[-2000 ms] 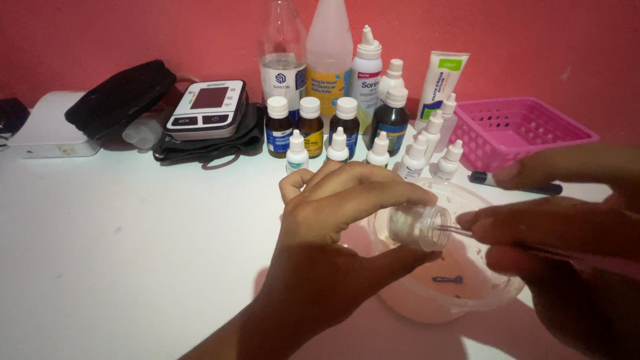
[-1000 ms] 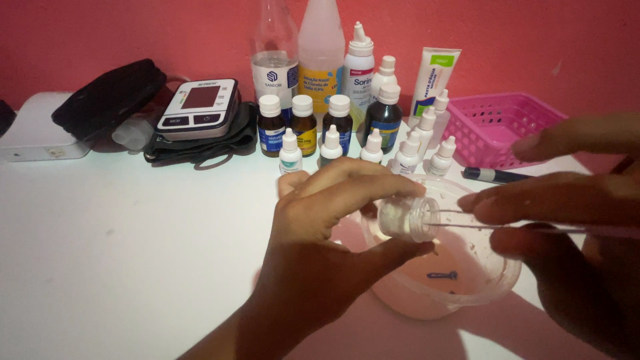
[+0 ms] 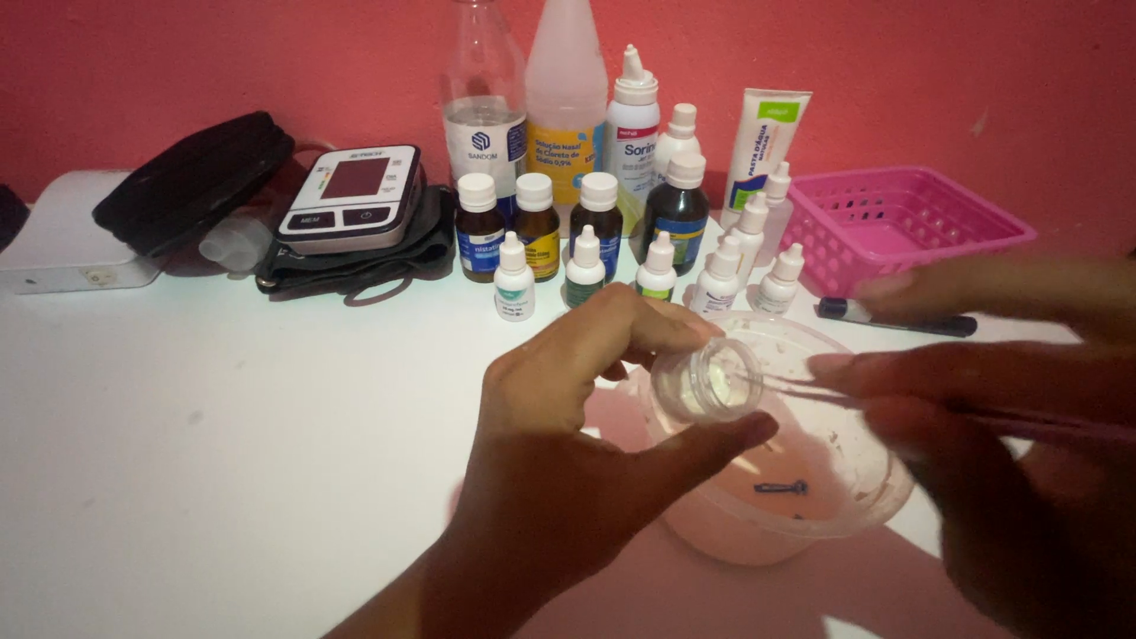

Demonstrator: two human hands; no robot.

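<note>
My left hand [image 3: 568, 426] grips a small clear jar [image 3: 707, 380] between thumb and fingers, its open mouth tilted to the right. Whitish matter shows inside the jar. My right hand [image 3: 967, 399], blurred, pinches thin metal tweezers [image 3: 812, 390], whose tips reach into the jar's mouth. Below both hands stands a round translucent plastic tub [image 3: 852, 524], with a small dark metal piece [image 3: 781, 488] and bits of residue in it. The tub's left part is hidden behind my left hand.
Small white dropper bottles [image 3: 515, 284], brown medicine bottles [image 3: 479, 235] and taller bottles [image 3: 568, 124] stand beyond the hands. A pink plastic basket [image 3: 914, 266] and a dark pen-like object [image 3: 896, 318] are at right. A blood pressure monitor [image 3: 351, 191] lies at left on its black cuff.
The jar's mouth has turned more toward the camera. My right hand still holds the tweezers at the jar, with its fingers slightly shifted.
</note>
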